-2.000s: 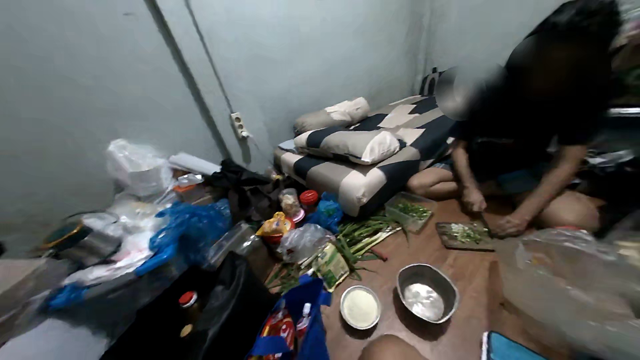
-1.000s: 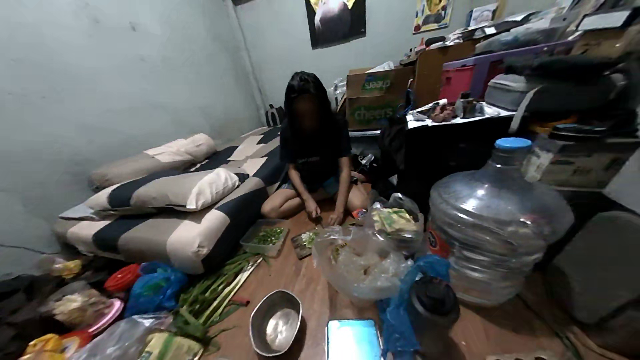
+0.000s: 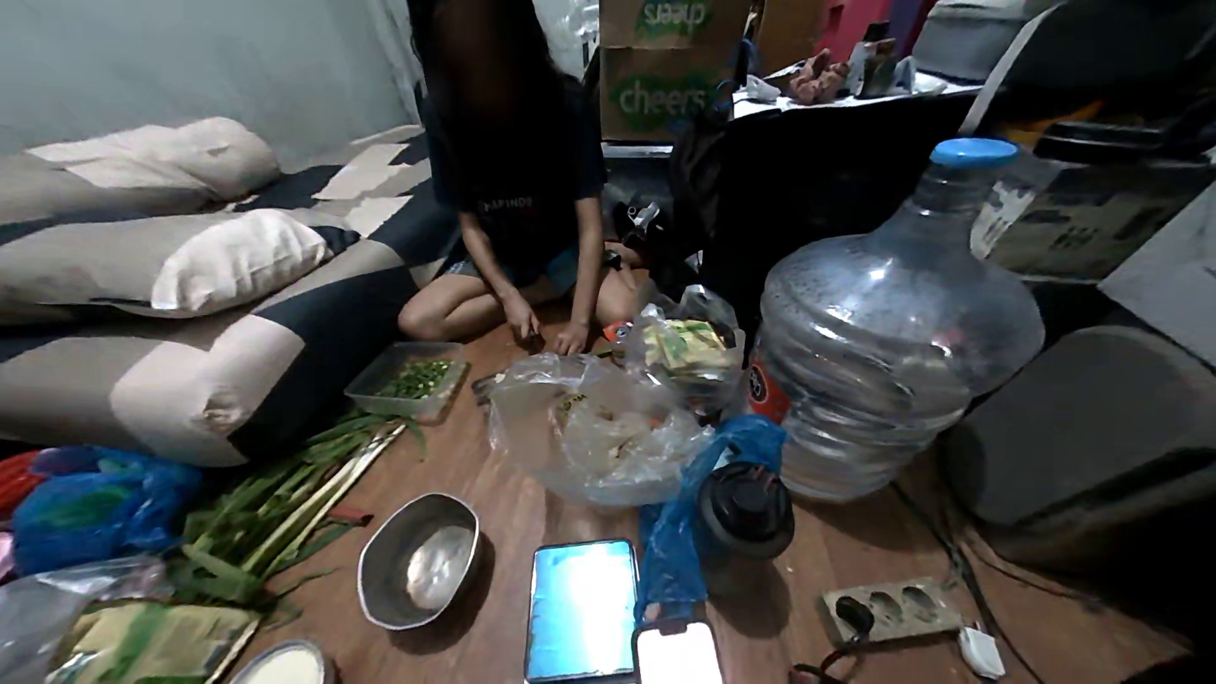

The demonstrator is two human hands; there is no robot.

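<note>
Neither of my hands shows in the head view. Nearest to me on the wooden floor are an empty metal bowl, a tablet with a lit screen and a lit phone touching its lower right side. At the bottom left edge a round container of pale contents is partly cut off. Leafy green stalks lie left of the bowl. Farther off, a clear plastic tub holds chopped greens. Clear plastic bags hide most of a cutting board beside the hands of another person, who sits cross-legged.
A large clear water jug stands at right, behind a black-lidded bottle and a blue plastic bag. A power strip with cables lies at lower right. A mattress with pillows borders the left; cardboard boxes stand behind.
The view has swung far to the right and down, bringing in the water jug, the power strip and the phone. I cannot see that anything has been picked up or set down.
</note>
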